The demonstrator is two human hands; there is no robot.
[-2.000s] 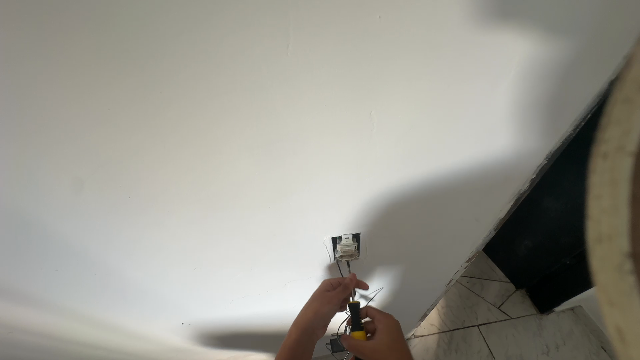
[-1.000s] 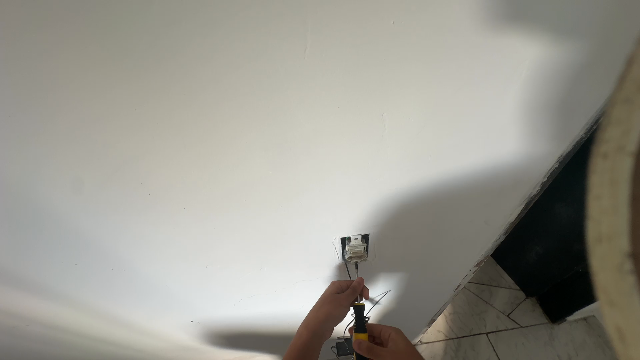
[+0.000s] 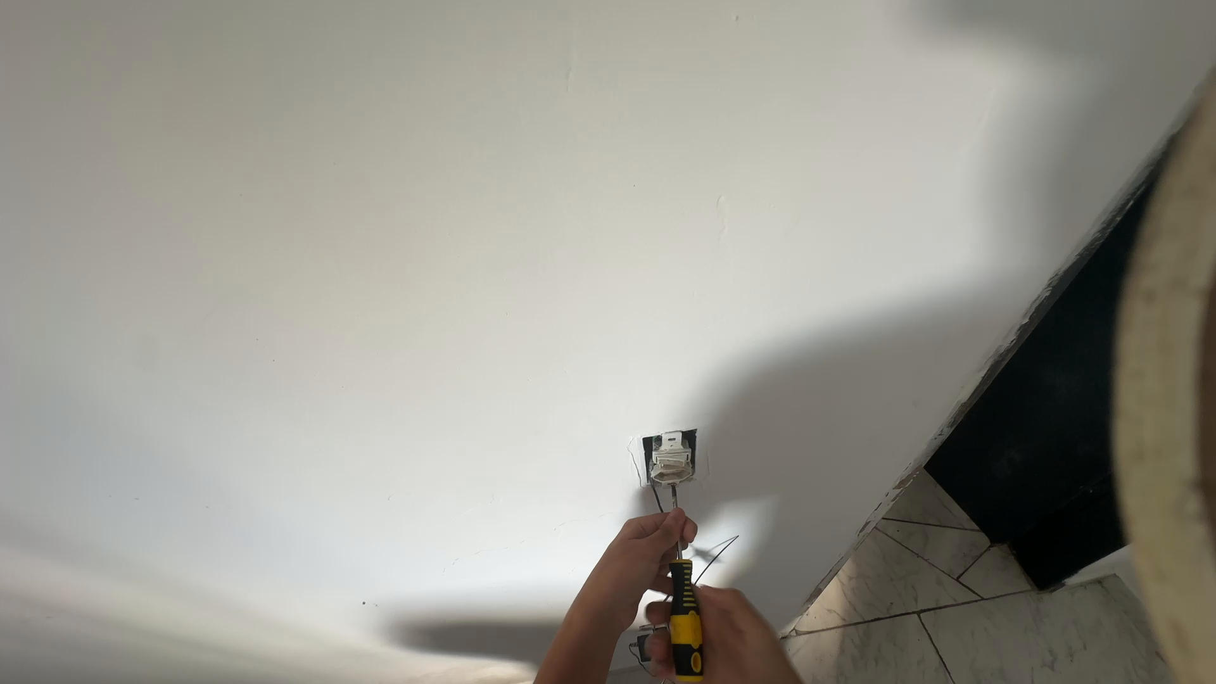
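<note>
A white electrical socket module (image 3: 673, 459) sits tilted out of a dark square wall box opening (image 3: 691, 441). Below it, my left hand (image 3: 648, 551) pinches the shaft of a screwdriver, whose tip reaches the module's lower edge. Around the yellow and black screwdriver handle (image 3: 685, 622) my right hand (image 3: 730, 632) is closed. A thin dark wire (image 3: 655, 498) hangs from the opening, and another loop of wire (image 3: 719, 559) sticks out right of my left hand. Partly hidden behind my hands is a small dark box-like object (image 3: 643, 648) with wires.
The white wall (image 3: 427, 285) fills most of the view, with shadows cast on it. At its right edge lie marble-look floor tiles (image 3: 1007, 632) and a dark panel or opening (image 3: 1054, 418). A pale curved rim (image 3: 1154, 380), blurred, stands close at the far right.
The screwdriver stays below the module, held by both hands. My right hand has shifted its hold on the handle, which shows more fully now than two seconds ago.
</note>
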